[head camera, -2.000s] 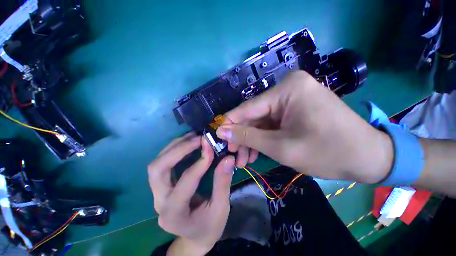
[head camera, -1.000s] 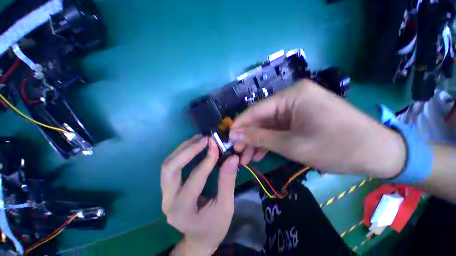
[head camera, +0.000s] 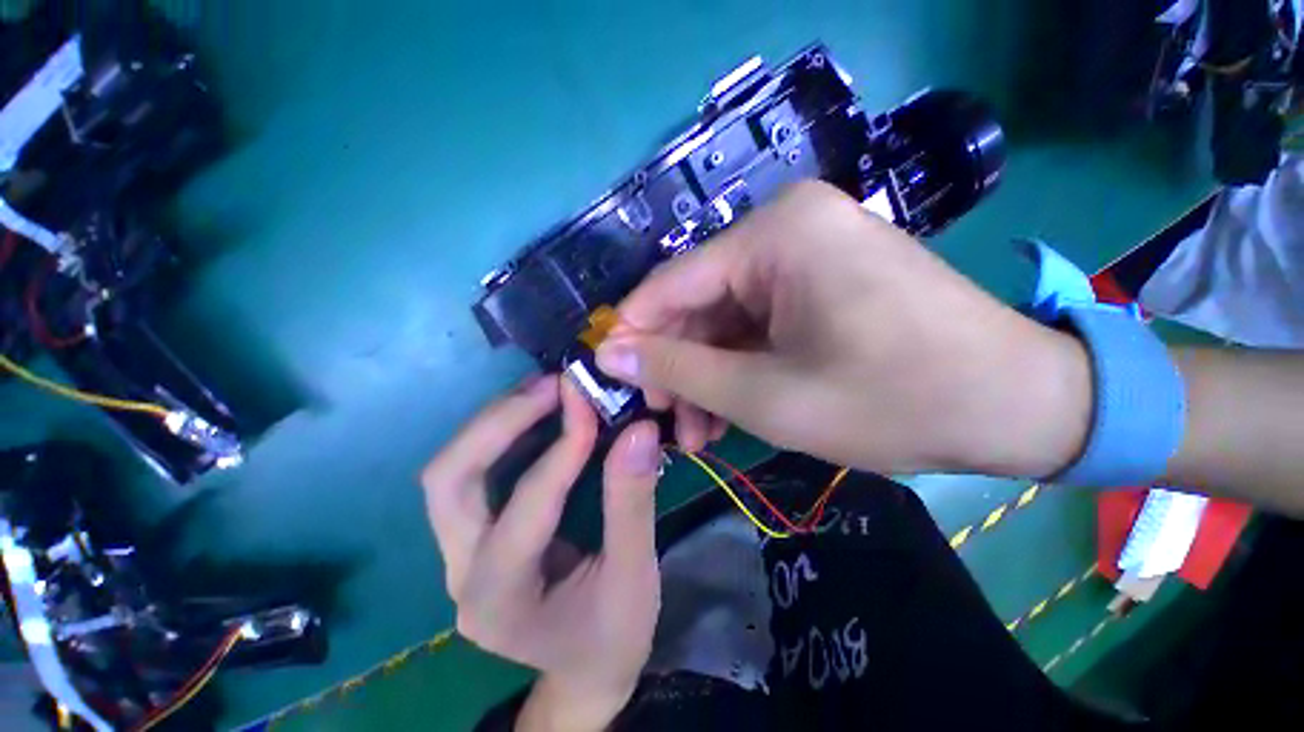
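Observation:
The black camcorder body (head camera: 572, 265) lies slanted on the green bench mat, its round barrel (head camera: 965, 150) at the upper right. My left hand (head camera: 551, 529) pinches a small black part with a silver-white connector (head camera: 598, 388) at the body's lower left end. My right hand (head camera: 872, 329), with a light blue wrist strap (head camera: 1137, 393), reaches over the body. Its thumb and forefinger pinch an orange flex cable (head camera: 598, 328) just above the connector. Yellow and red wires (head camera: 758, 512) run right from below the fingertips. Whether the flex end sits in the connector is hidden by the fingers.
Other opened black units with wires lie at the upper left (head camera: 129, 243) and lower left (head camera: 86, 601). Another unit (head camera: 1216, 72) is at the upper right, beside a grey sleeve (head camera: 1241, 272). A red object with a white block (head camera: 1166, 536) shows beyond the bench at lower right.
The view has shifted, so body and hands sit further left and higher than one second ago. Both hands keep their pinch on the connector part and the orange flex.

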